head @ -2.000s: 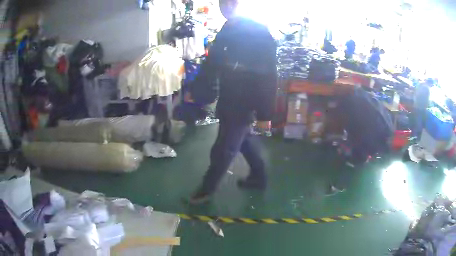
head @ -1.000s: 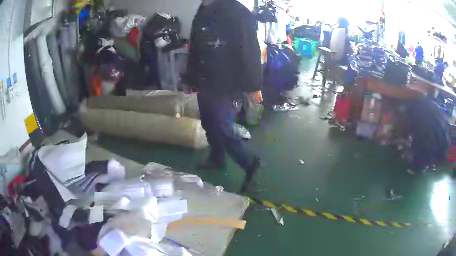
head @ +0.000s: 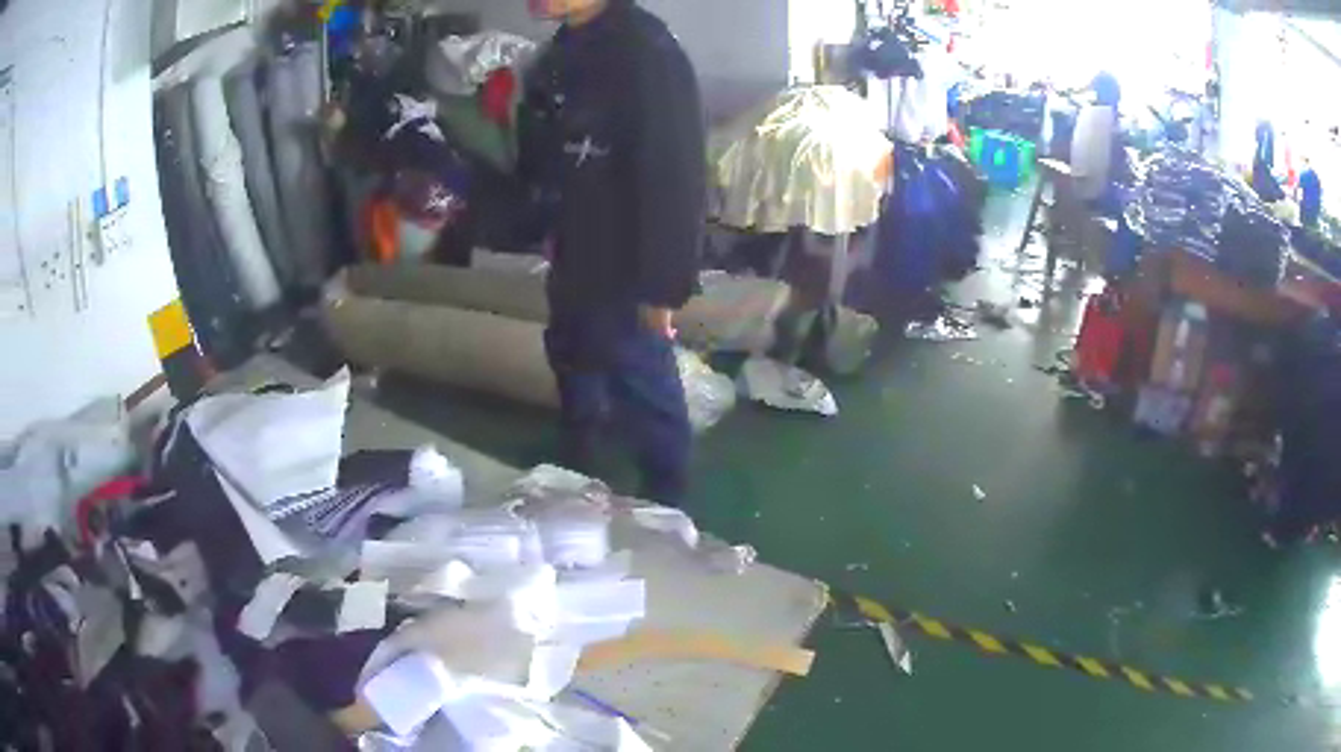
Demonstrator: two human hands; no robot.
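Neither of my hands is in view. Nearest in front of me, white paper slips or interfacing pieces [head: 508, 588] lie in a loose heap on the pale grey table [head: 728, 595]. A curved tan strip [head: 706, 649] lies flat at the heap's right side. A pale pointed piece [head: 280, 441] rests on the dark fabric at the back left. Small dark cut pieces [head: 88, 646] lie jumbled at the lower left. A thin blue line, possibly a pen [head: 618, 711], shows beside the white slips. A red scrap [head: 115, 507] lies among the pieces.
A person in dark clothes [head: 618, 221] stands beyond the table. Long fabric rolls [head: 441, 347] lie on the green floor [head: 912, 485] behind. Yellow-black tape [head: 1030, 654] runs from the table corner. Boxes [head: 1174, 360] stand at the right, a white wall [head: 74, 221] at the left.
My view has swung left, so the table and heap show more fully and sit further right. The person, walking earlier, now stands more upright behind the table.
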